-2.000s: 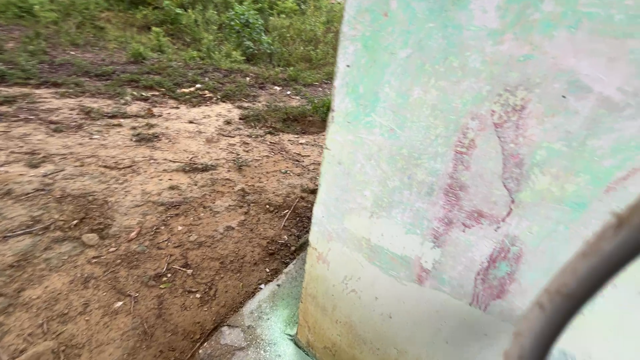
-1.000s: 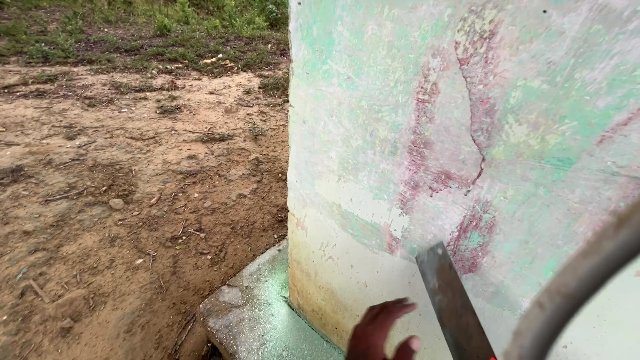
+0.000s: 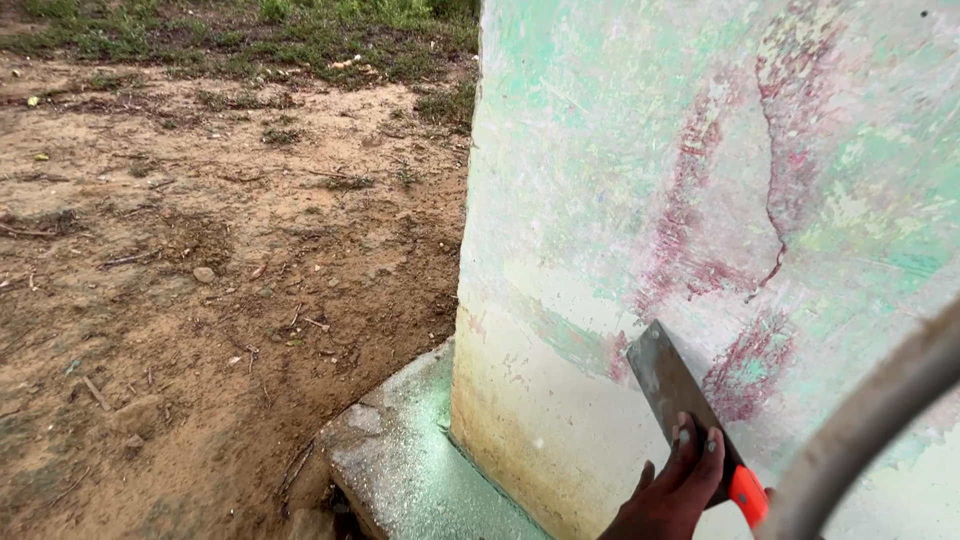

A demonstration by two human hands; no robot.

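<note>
A wide flat metal scraper blade (image 3: 671,379) with an orange handle (image 3: 746,495) lies slanted against the painted wall (image 3: 570,187), its top edge below a crack and reddish worn patches. My left hand (image 3: 675,484) comes up from the bottom edge, and its fingers press on the lower part of the blade. Of my right hand (image 3: 770,493) only a sliver shows beside the orange handle; the rest is hidden by the blurred curved bar and the frame edge. The wall has patchy green, white and pink paint, with a smoother pale band low down.
A blurred curved bar (image 3: 862,420) crosses the lower right, close to the camera. At the wall's foot is a concrete ledge (image 3: 390,442) dusted pale green. Bare soil (image 3: 225,315) with twigs and stones lies left, with low grass (image 3: 247,34) beyond.
The scraper and hand came into view after the oldest frame. One second ago my left hand was apart from the blade, to its left; now its fingers are on it.
</note>
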